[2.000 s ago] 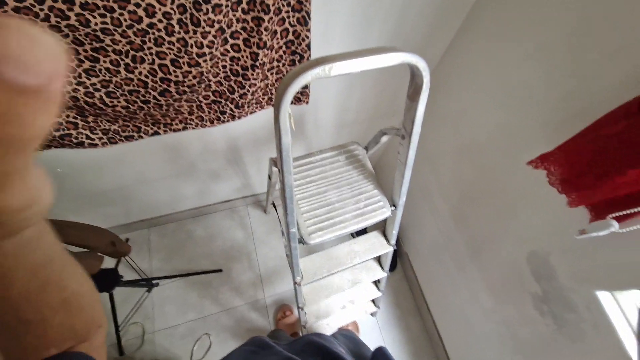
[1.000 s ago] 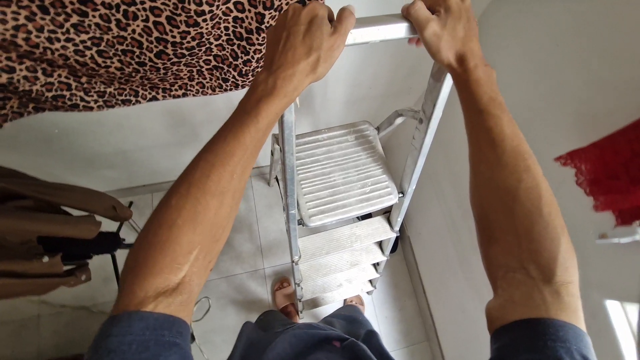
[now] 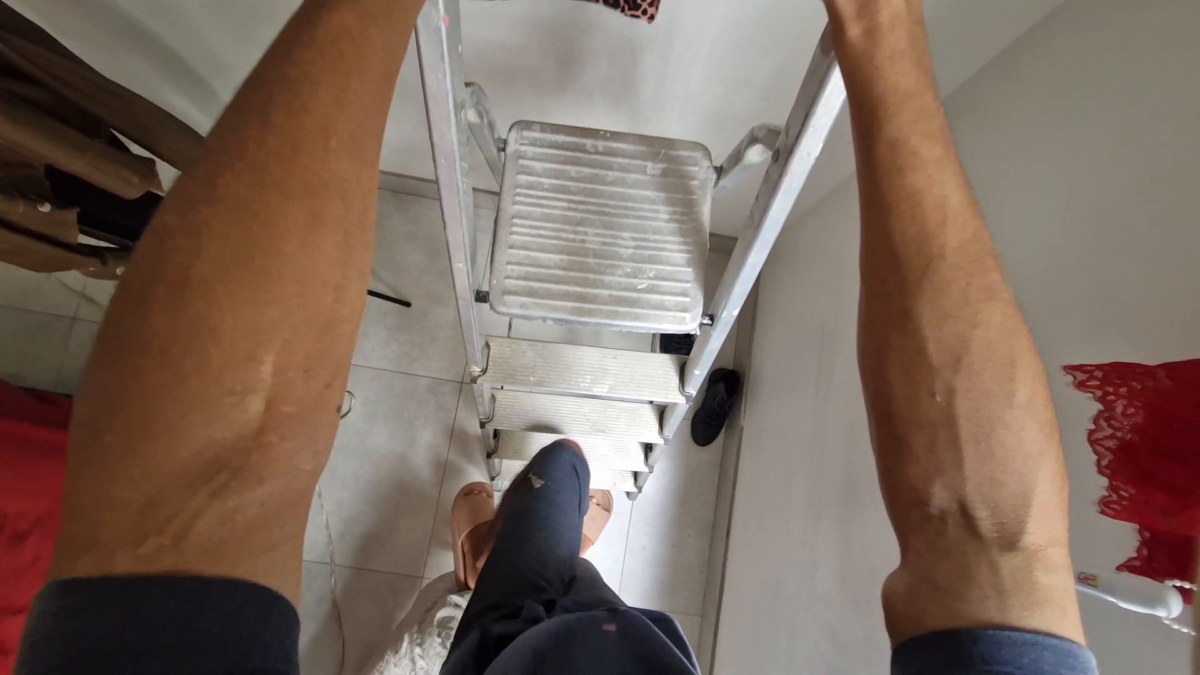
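Note:
A metal stepladder stands in front of me, its ribbed top platform level with paint-like marks on it. Below it run several ribbed steps. Both my forearms reach up along the ladder's two side rails, but my left hand lies beyond the top edge of the view. Of my right hand only the wrist region shows at the top edge, by the right rail; its fingers are hidden. One of my knees is raised over the lower steps, and sandals show at the ladder's foot.
Brown garments hang at the left, with red cloth below. A black shoe lies by the right wall. Red lace cloth and a white rod end are at the right. A thin cord crosses the tiles.
Both hands, on the ladder's top bar one second ago, have gone out past the top of the view. One knee has come up over the steps. The view has tilted down and come closer to the ladder.

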